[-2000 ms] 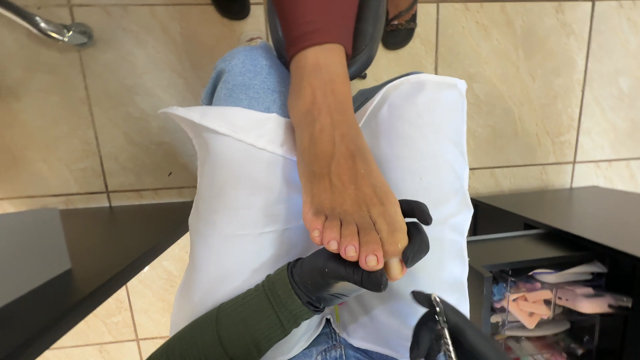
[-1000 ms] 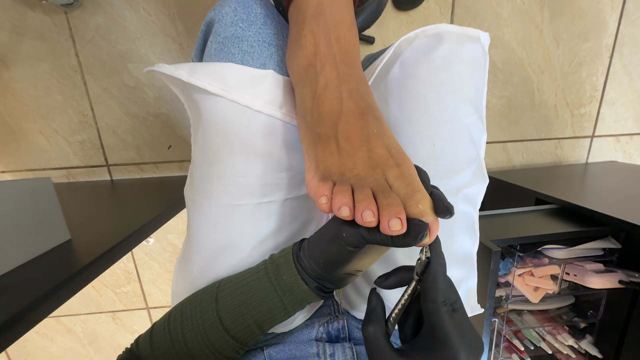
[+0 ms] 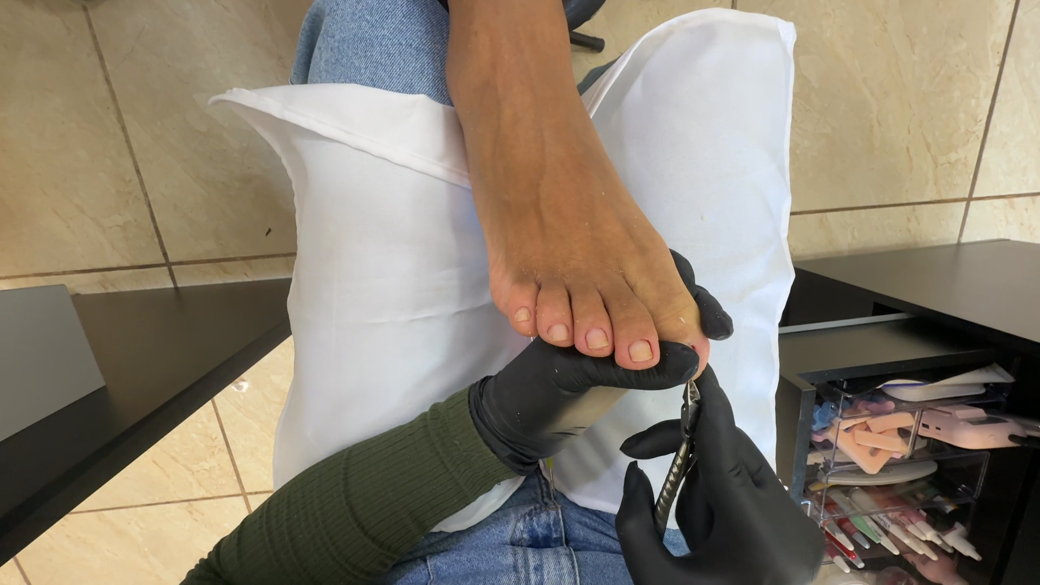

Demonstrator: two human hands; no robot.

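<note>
Another person's bare foot [image 3: 561, 203] rests over a white cloth [image 3: 374, 268] on my lap, toes toward me. My left hand [image 3: 569, 390], in a black glove, grips the foot near the big toe; its thumb lies under the toe tips and a finger shows beyond the big toe. My right hand [image 3: 723, 496], also black-gloved, holds metal cuticle nippers [image 3: 676, 471]. Their tip is at the big toe's end, beside my left thumb. The big toenail is mostly hidden from view.
At the right, a dark cabinet [image 3: 910, 284] has an open drawer with a clear organizer [image 3: 902, 471] of pens, files and small tools. A dark tabletop [image 3: 162, 349] with a grey panel [image 3: 41, 357] stands at the left. Tiled floor [image 3: 886, 97] lies beyond the cloth.
My right hand has come up to the big toe with the nippers, which were lower and apart from it two seconds ago. My left thumb has moved along the toes toward the big toe.
</note>
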